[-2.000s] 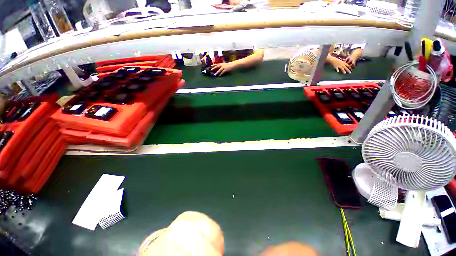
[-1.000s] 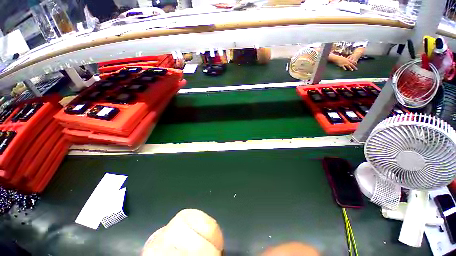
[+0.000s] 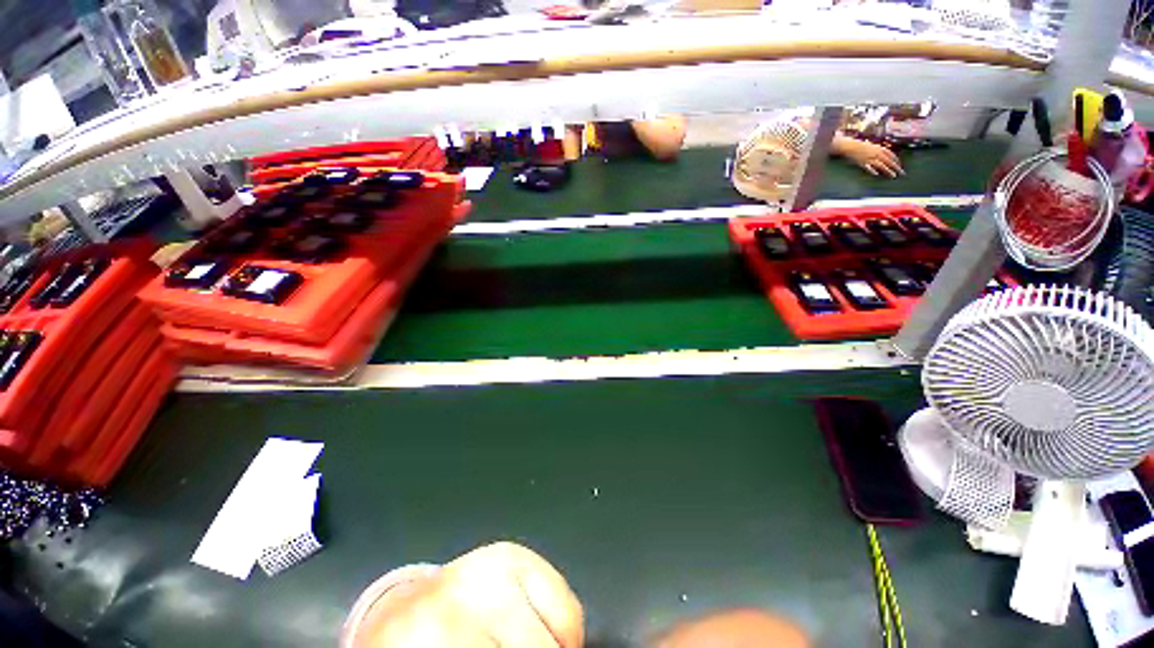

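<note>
My left hand shows at the bottom edge, bright and overexposed, cut off by the frame; its fingers and anything in them cannot be made out. My right hand shows only as a blurred orange-brown patch at the bottom edge. White label sheets lie on the dark green bench mat to the left of my left hand. One sheet corner has rows of small dark marks. No unit or tool is visible between my hands.
Stacked red trays with black units stand at left. Another tray lies on the green conveyor belt. A dark phone, yellow tweezers and a white fan are at right. Small parts lie far left. Other people's hands show beyond.
The tray on the belt has moved left. My left hand has shifted slightly right and down. Across the belt, another person's arms have drawn back from a black unit.
</note>
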